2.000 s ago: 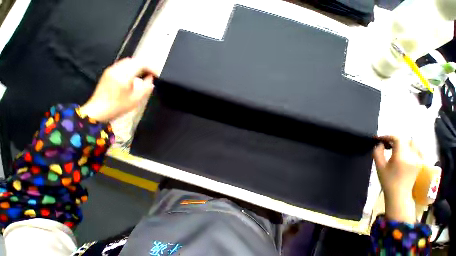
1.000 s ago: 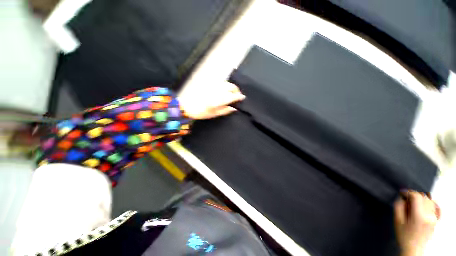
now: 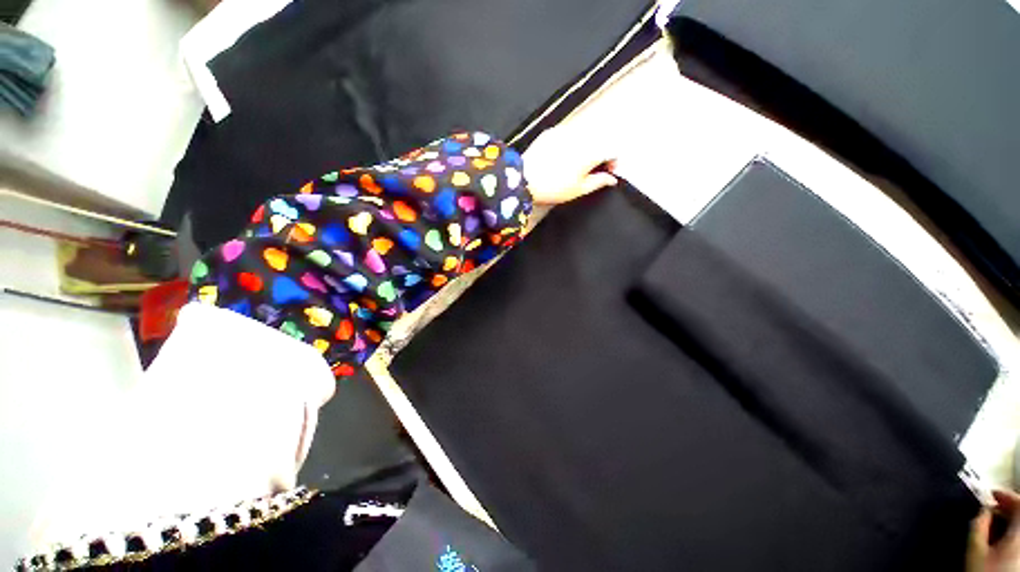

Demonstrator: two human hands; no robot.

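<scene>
The black lining fabric (image 3: 559,369) lies over the lower part of the stiff black notched panel (image 3: 861,291), with a raised fold running across it. The panel's upper part, with a stitched edge, shows beyond the fold. My left hand (image 3: 568,170) pinches the fabric's upper left edge, beside the panel's notch. My right hand (image 3: 993,542) is cut off by the right rim; its curled fingers are at the fabric's right edge. The fabric hides the rest of the panel.
The pale work board (image 3: 431,447) shows under the work. Black cut fabric (image 3: 380,78) lies at upper left. A thick stack of black panels (image 3: 884,89) stands beyond the board at upper right. Blue cloth (image 3: 25,69) and a red item (image 3: 163,311) are at far left.
The view has swung left. Both hands have moved the fabric further up over the panel, covering more of it. The bottle and white container have left the view.
</scene>
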